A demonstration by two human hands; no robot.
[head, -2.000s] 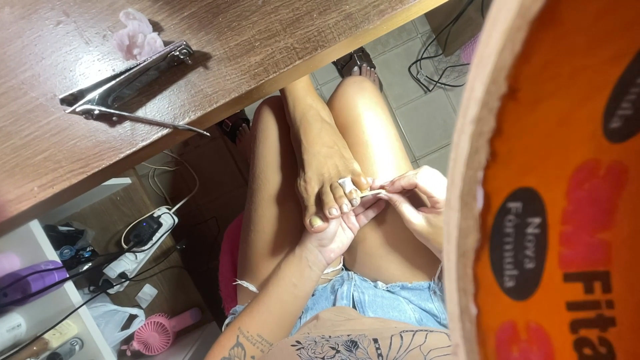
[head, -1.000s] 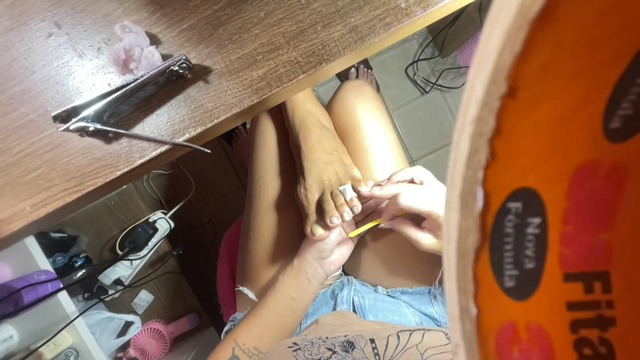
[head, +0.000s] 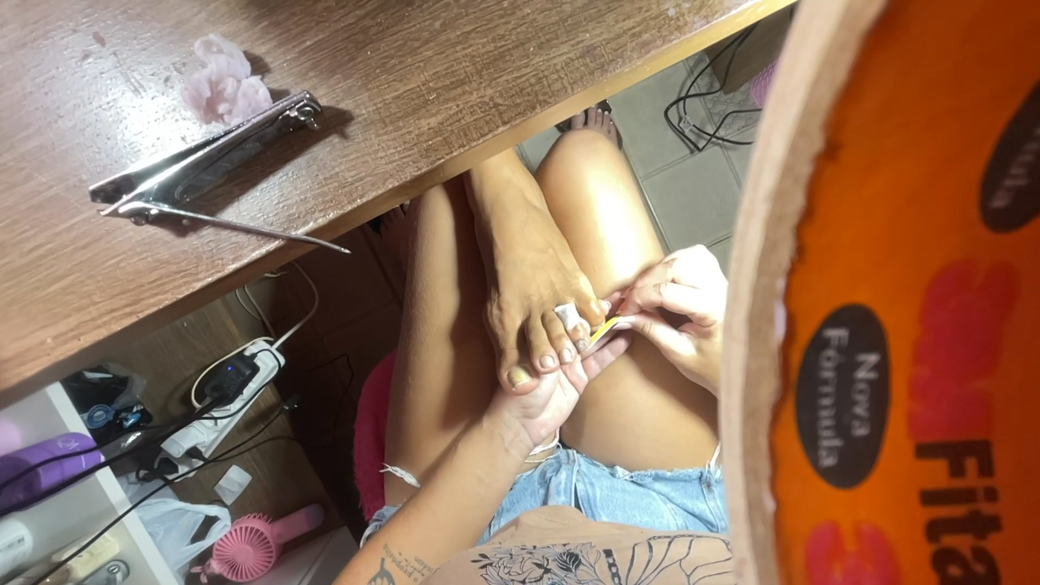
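Observation:
A person's bare foot (head: 532,268) rests over the lap between two bare thighs, toes toward the camera. White padding (head: 567,315) sits between two of its smaller toes. My left hand (head: 548,402) lies palm up beneath the toes and supports them. On the right, my right hand (head: 678,313) pinches a thin yellow strip (head: 605,329), perhaps a nail file, between thumb and fingers, its end close to the smaller toes. A metal nail clipper (head: 211,162) with its lever swung out lies on the wooden table, beside a crumpled translucent pink piece (head: 225,81).
The wooden table's edge (head: 487,146) crosses above the foot. A large tape roll (head: 756,325) blocks the right side of the view. Lower left are a white power strip (head: 231,398) with cables, a pink handheld fan (head: 248,546), a plastic bag (head: 175,520) and a white shelf (head: 97,467).
The yellow strip between my right fingers has changed angle and now shows less of its length than a second ago. My left hand has stayed beneath the toes.

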